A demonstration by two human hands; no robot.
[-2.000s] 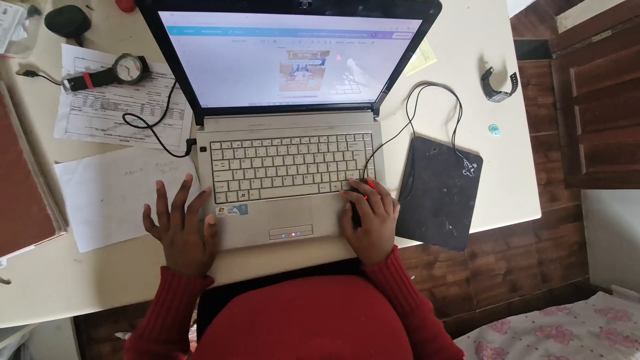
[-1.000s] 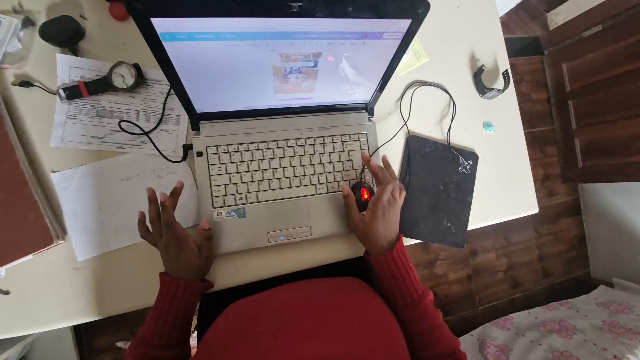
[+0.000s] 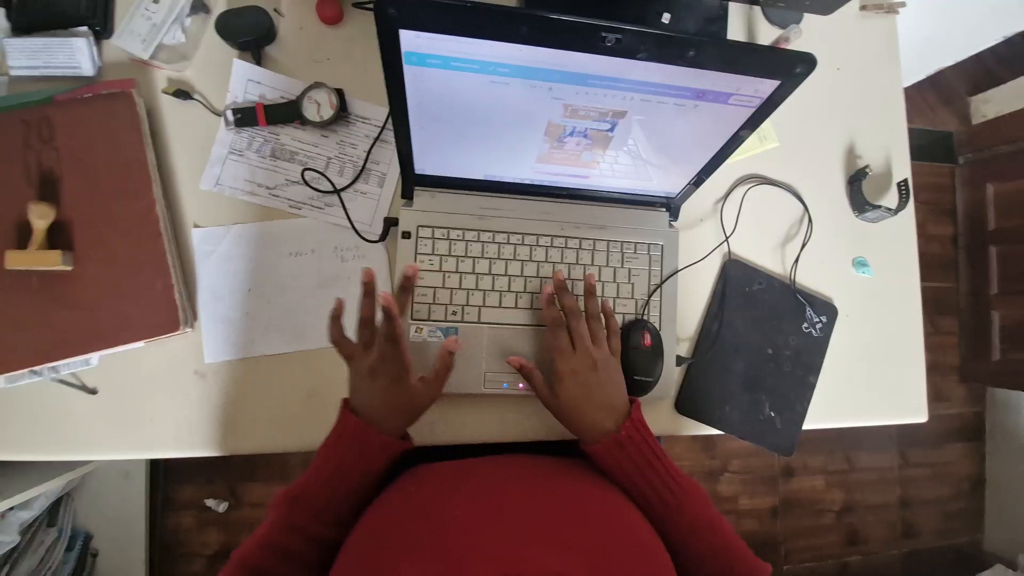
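Observation:
A silver laptop [image 3: 536, 210] stands open on the cream table, its screen lit. My left hand [image 3: 392, 360], fingers spread and holding nothing, is at the laptop's front left corner, partly over the palm rest. Over the right part of the keyboard [image 3: 512, 276] is my right hand [image 3: 584, 352], with its fingers apart and nothing held; whether the fingertips touch the keys cannot be told. The black corded mouse [image 3: 642, 358] lies on the laptop's right palm rest, just beside my right hand.
On the right lie a black mouse pad [image 3: 756, 360] and a dark wristwatch [image 3: 876, 196]. To the left are a printed paper [image 3: 272, 168], an analog watch [image 3: 320, 104], a handwritten sheet [image 3: 272, 296], and a brown-covered book [image 3: 88, 304] bearing a wooden-handled stamp [image 3: 40, 236].
My right hand has let go of the mouse and moved left onto the keyboard area. My left hand has come in closer to the laptop.

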